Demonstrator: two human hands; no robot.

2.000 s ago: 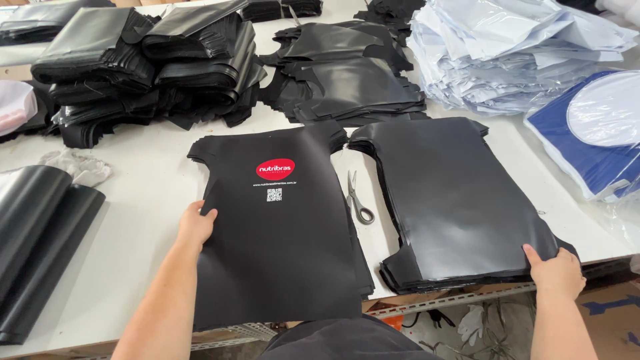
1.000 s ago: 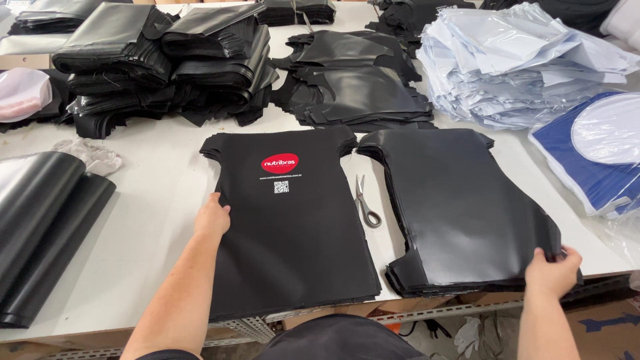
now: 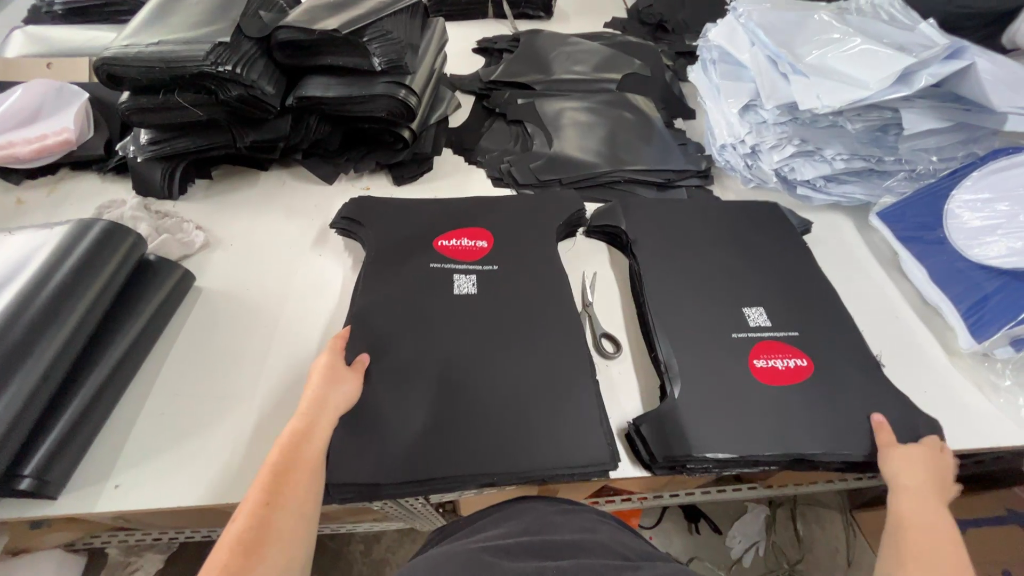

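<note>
Two stacks of cut black fabric panels lie side by side near the table's front edge. My left hand [image 3: 340, 374] rests at the left edge of the left stack [image 3: 472, 392], thumb and finger apart; whether it pinches a layer is unclear. That stack's top panel bears an upright red logo, writing and a printed code. On the right stack [image 3: 720, 264], the top panel shows the same print upside down. My right hand [image 3: 916, 460] is at its front right corner, thumb on top and fingers partly hidden. Scissors [image 3: 600, 324] with dark handles lie slightly open between the stacks.
Folded black stacks [image 3: 200, 48] stand at the back left, more black cut pieces [image 3: 592, 136] at the back middle. Light blue pieces in plastic [image 3: 816, 104] and a blue and white bagged item [image 3: 984, 240] lie at right. Rolled black material [image 3: 88, 344] lies left.
The right stack's top showed a plain glossy black face before; now a printed face shows. The loose panel over the left stack has come to lie in line with it.
</note>
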